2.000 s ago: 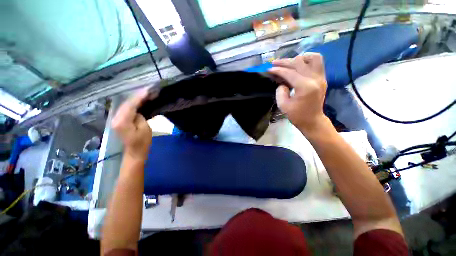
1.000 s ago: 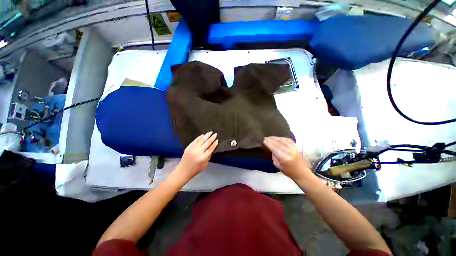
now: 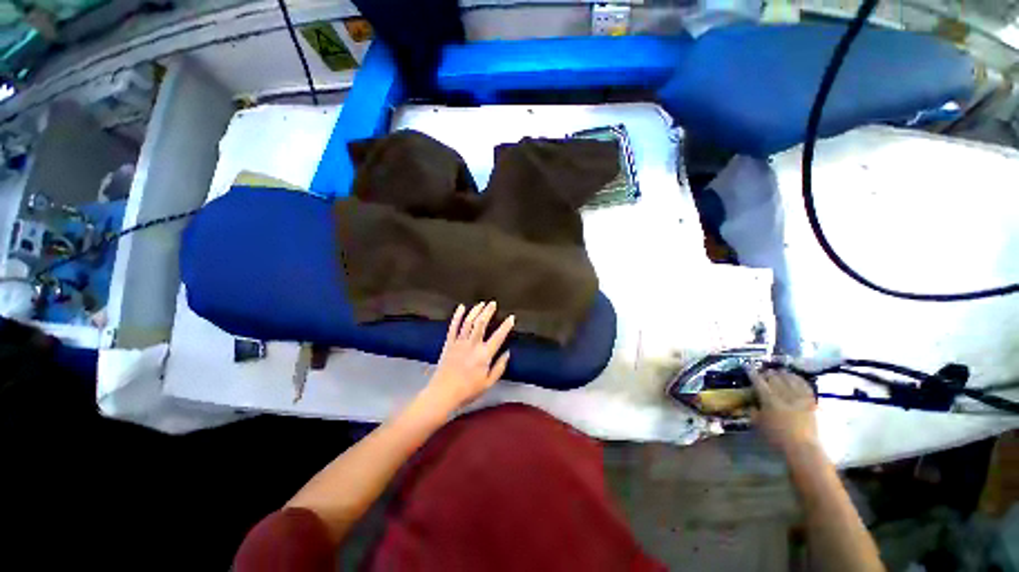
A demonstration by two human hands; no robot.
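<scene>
The dark brown shorts [image 3: 469, 263] lie over the navy pad [image 3: 257, 263], with the two short legs pointing away from me and the waist edge towards me. My left hand [image 3: 472, 360] rests with fingers apart on the near waist edge, flat and not gripping. The steam iron [image 3: 715, 380] stands at the right end of the white table top [image 3: 670, 302], its pointed tip to the left. My right hand [image 3: 782, 400] is at the back end of the iron's wooden handle; its fingers are around the handle.
A second blue pad [image 3: 816, 84] is at the upper right, beside a blue frame bar [image 3: 559, 65]. A black cable [image 3: 813, 190] loops down at the right, and hoses [image 3: 894, 380] trail from the iron. A small metal tool [image 3: 302, 371] lies at the front edge. A silver plate [image 3: 628, 168] is behind the shorts.
The shorts came down from the air onto the pad, where they now lie flatter. My right hand has left the waist edge and moved right to the iron. My left hand stayed at the waist edge.
</scene>
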